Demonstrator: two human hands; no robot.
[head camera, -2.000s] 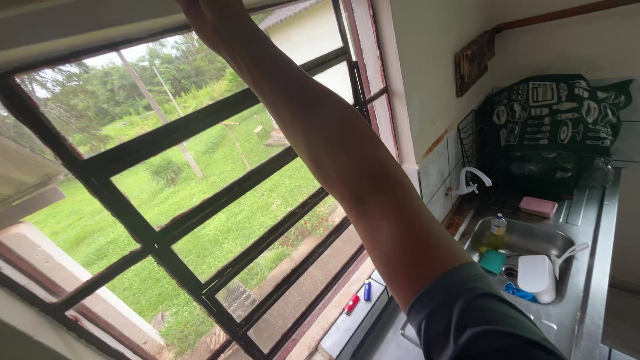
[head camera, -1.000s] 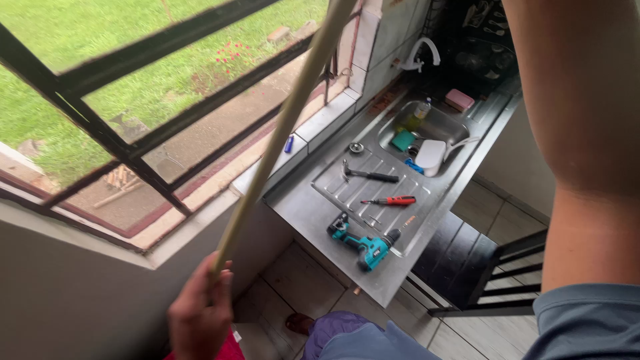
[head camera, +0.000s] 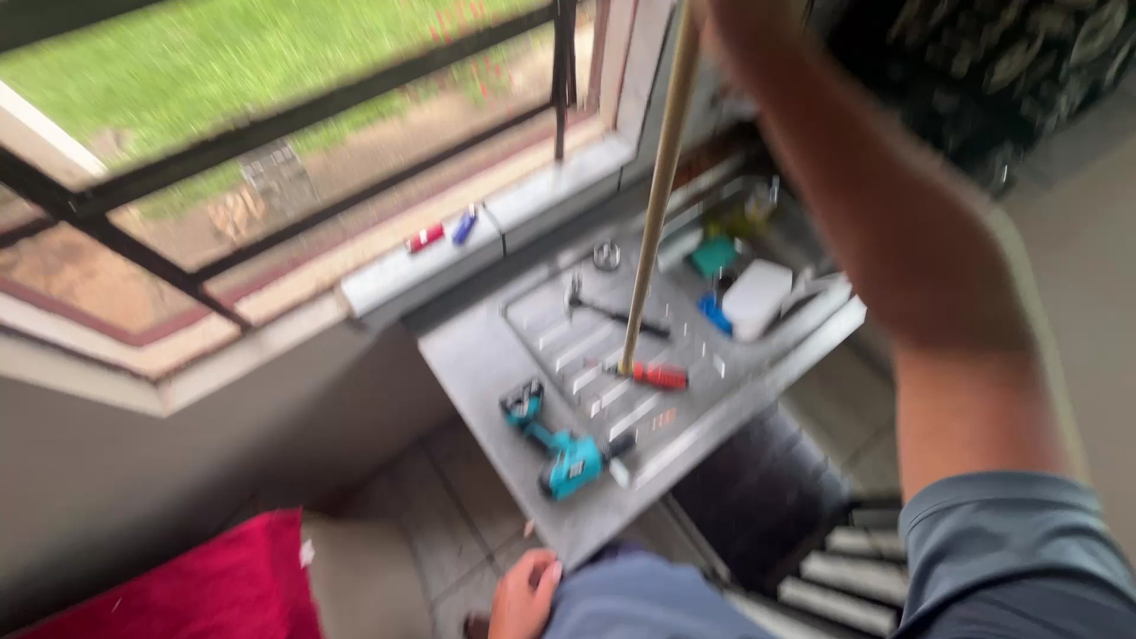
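Note:
My right arm is raised, and my right hand (head camera: 732, 22), cut off by the top edge, is shut around a long thin wooden pole (head camera: 661, 195). The pole's lower end appears over a red-handled screwdriver (head camera: 659, 375) on the steel sink drainboard (head camera: 479, 355); contact cannot be told. My left hand (head camera: 525, 593) is low, beside my shirt near the drainboard's corner, its fingers curled with nothing visible in them. A teal cordless drill (head camera: 568, 457) lies near that corner. A claw hammer (head camera: 617, 318) and a round metal sink strainer (head camera: 606, 256) lie farther back.
A red and a blue object (head camera: 464, 226) lie on the tiled windowsill (head camera: 559, 191) by the metal-framed window. The sink holds a white container (head camera: 757, 299) and a green sponge (head camera: 714, 256). A dark slatted chair (head camera: 839, 568) stands below right, a red cloth (head camera: 204, 586) below left.
My left hand has let go of the pole and dropped beside my body. The pole's lower end has moved from the left to over the drainboard.

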